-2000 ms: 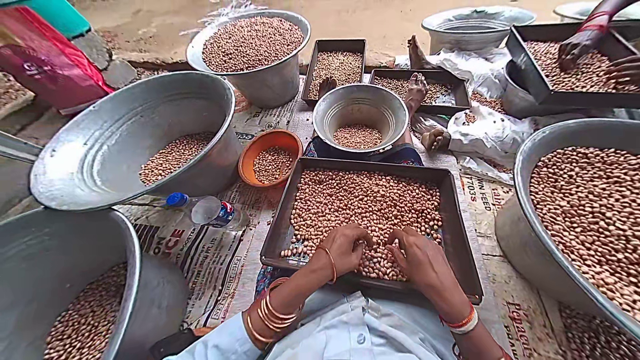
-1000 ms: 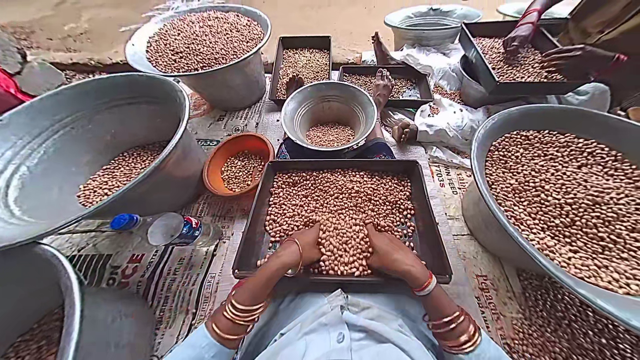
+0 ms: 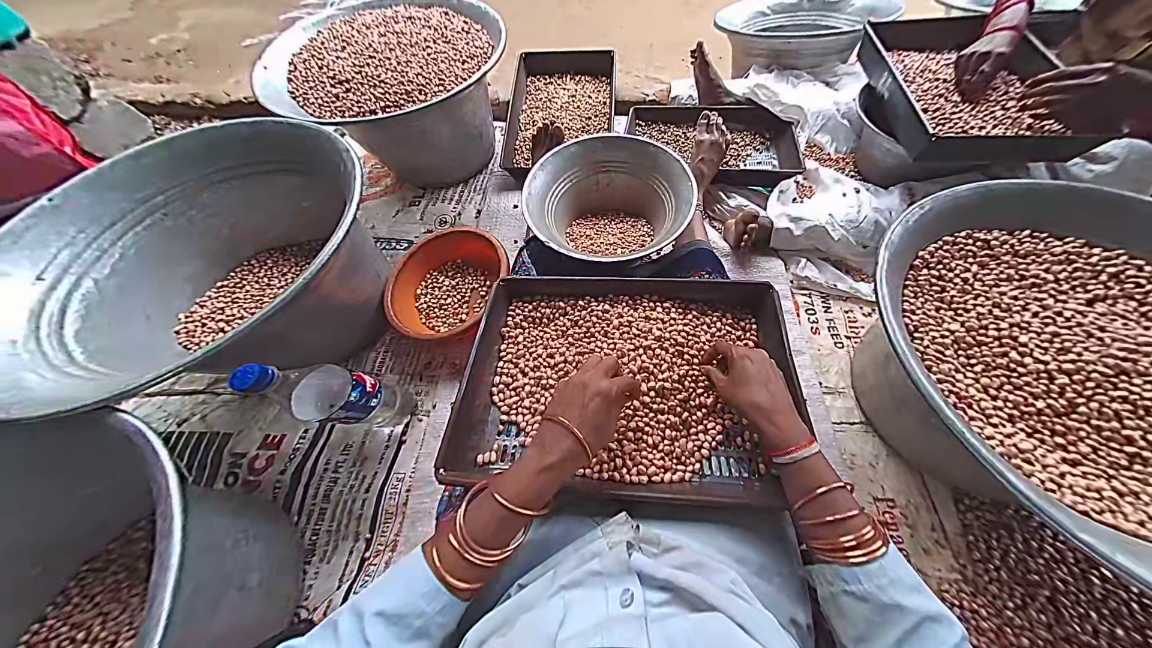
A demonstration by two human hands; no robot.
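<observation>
A dark metal tray (image 3: 468,396) with a slotted bottom rests across my lap, spread with pinkish-brown nuts or beans (image 3: 666,441). My left hand (image 3: 598,396) is over the middle of the pile, fingers bent down to it; whether it pinches any is hidden. To its right, my right hand (image 3: 742,378) touches the pile near the tray's right side, thumb and fingertips close together, their contents too small to tell. Just beyond the tray stands a metal basin (image 3: 609,162) with some of the same nuts. An orange plastic bowl (image 3: 409,297) holding more is at the tray's upper left.
Large metal basins flank me: a tilted one (image 3: 207,180) and another (image 3: 171,531) at left, a full one (image 3: 900,378) at right. A plastic bottle (image 3: 324,393) lies on printed sacks. Across, a co-worker's hands (image 3: 985,63) are in another tray (image 3: 954,144). Bare feet (image 3: 709,148) are near small trays.
My hands were sunk in the pile near the tray's front one second ago; they are now higher on its surface and farther from me. The nuts have spread differently, and slots show at the front.
</observation>
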